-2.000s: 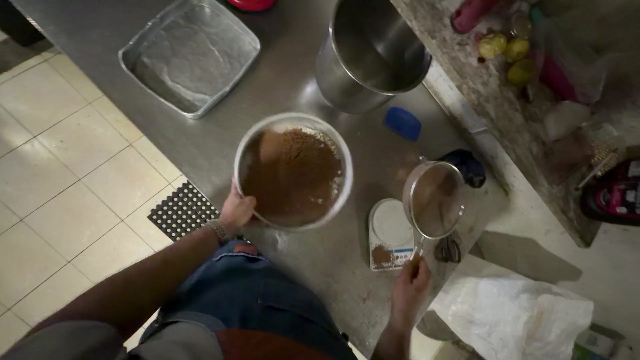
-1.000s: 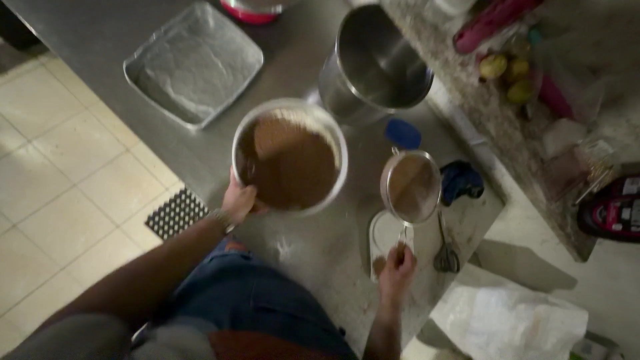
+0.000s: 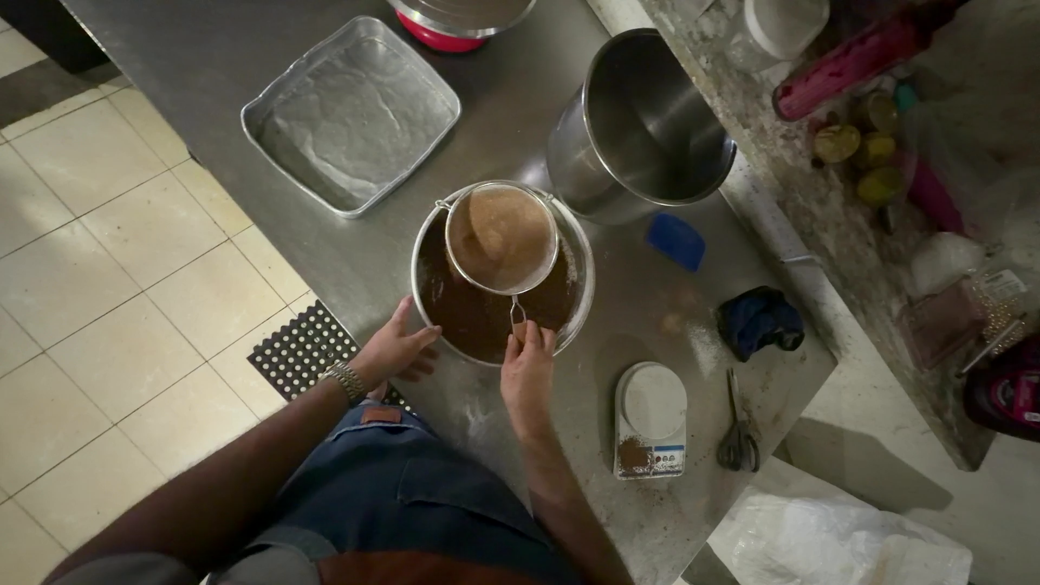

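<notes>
A round metal bowl (image 3: 584, 305) with brown powder in it stands on the steel table. Over it lies a fine mesh sieve (image 3: 501, 238), dusted brown, its far side near the bowl's back rim. My right hand (image 3: 529, 370) grips the sieve's handle at the bowl's near edge. At the bowl's left rim my left hand (image 3: 398, 349) is spread, thumb and fingers apart, holding nothing; whether a fingertip touches the rim is hard to tell. A white kitchen scale (image 3: 651, 414) with spilled brown powder on its front sits to the right, near scissors (image 3: 737, 435).
A rectangular metal pan (image 3: 353, 118) lies at back left, a tall steel pot (image 3: 605, 154) behind the bowl. A blue scraper (image 3: 677, 241) and a dark crumpled cloth or bag (image 3: 760, 322) lie at right. A raised stone shelf (image 3: 861, 284) holds fruit and bottles.
The sieve in my right hand has moved left, from above the scale to over the bowl. My left hand, earlier holding the bowl's rim, has opened beside it.
</notes>
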